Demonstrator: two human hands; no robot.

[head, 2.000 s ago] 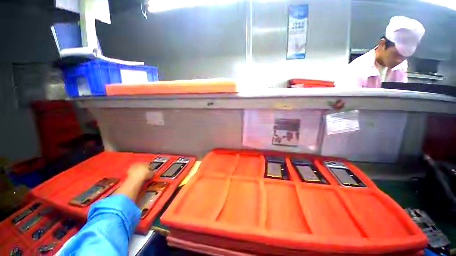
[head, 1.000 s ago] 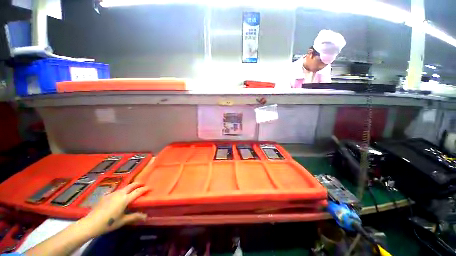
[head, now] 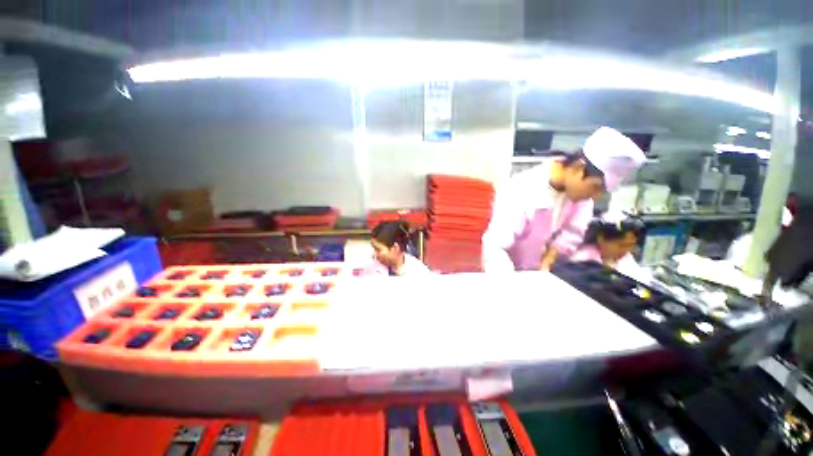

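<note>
No hand shows in the view. Nearest in front of me, a red compartment tray (head: pixel 334 429) is cut off by the bottom edge, with dark phone parts (head: pixel 446 429) in its right pockets. To its left, another red tray (head: pixel 116 434) holds grey-and-black phone parts (head: pixel 229 437). On the shelf above, an orange-red tray (head: pixel 294 333) holds several small dark parts (head: pixel 188 340) in its pockets.
A blue box (head: pixel 53 307) with papers (head: pixel 64 248) stands at the shelf's left. A black tray (head: pixel 615 294) lies on the right of the white shelf top (head: pixel 481 325). People (head: pixel 548 214) are behind the shelf, beside stacked red trays (head: pixel 457 223). Dark equipment (head: pixel 704 410) is at lower right.
The view has tilted up and risen, showing the shelf top. The hand, earlier on the left tray and then at the front tray's left edge, is out of the picture. More people show.
</note>
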